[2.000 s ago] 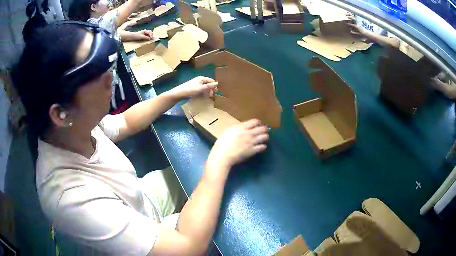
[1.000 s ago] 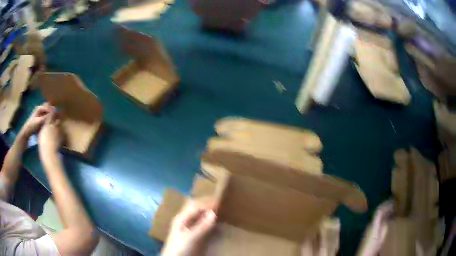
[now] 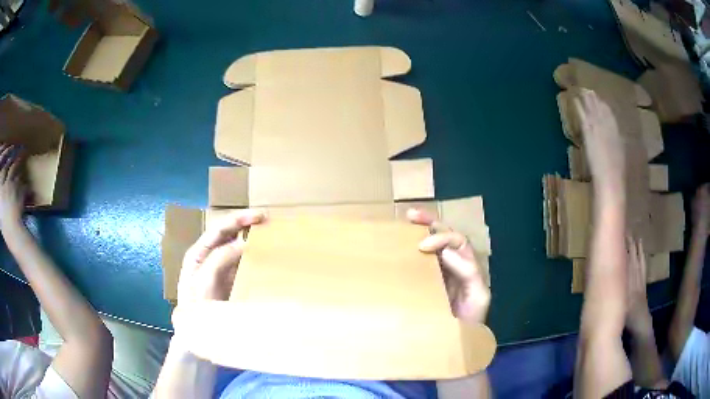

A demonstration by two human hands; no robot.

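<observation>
A box blank is held in both hands nearest me, its lid panel towards me and its rounded tuck flap at the bottom, over my lap. My left hand grips its left side, thumb at the upper left corner. My right hand grips its right side, fingertips at the upper right corner. Another flat blank lies on the table beyond, with rounded ends at the far edge; whether it is joined to the held part cannot be told.
The green table lies beneath. Two open boxes stand at the left, one at a person's hand. At the right, another person's arm reaches over stacked blanks. A white cylinder stands at the far edge.
The view has turned from the neighbour at the left to my own place. The partly raised cardboard seen earlier before me is no longer so; both my hands now hold a panel.
</observation>
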